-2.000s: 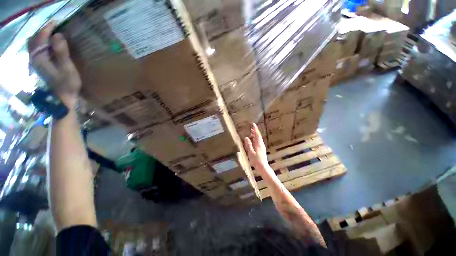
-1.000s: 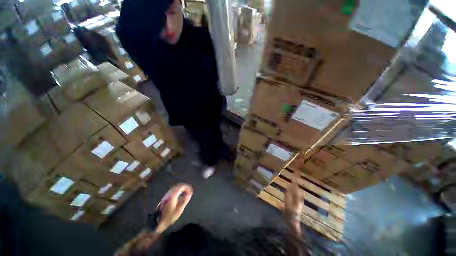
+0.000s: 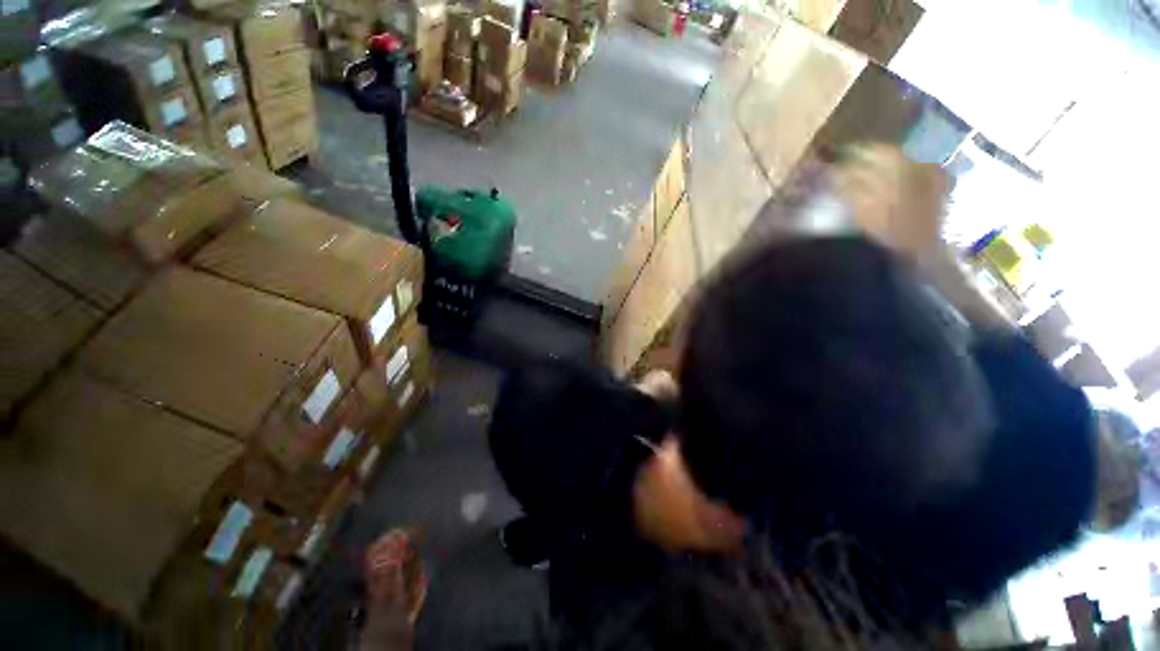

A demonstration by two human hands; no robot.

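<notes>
My left hand (image 3: 394, 572) is small and blurred at the lower left, loosely curled, touching no carton, with nothing visible in it. A tall carton stack (image 3: 725, 153) with shiny film stands at the upper centre right. A raised hand is at its side, blurred; I cannot tell if it is my right hand or another person's. A person in dark clothes (image 3: 827, 382), head low, fills the space close in front and hides the lower part of the stack.
Stacked cartons (image 3: 216, 343) with white labels stand close on the left. A green pallet truck (image 3: 471, 235) with a black tiller and red on its head stands behind the person. More cartons (image 3: 496, 64) stand at the back. The right side is glaring bright.
The view has swung. The person has come from the far left side to close in front, by the tall stack. The pallet truck is in view again. My left hand is lower and further left.
</notes>
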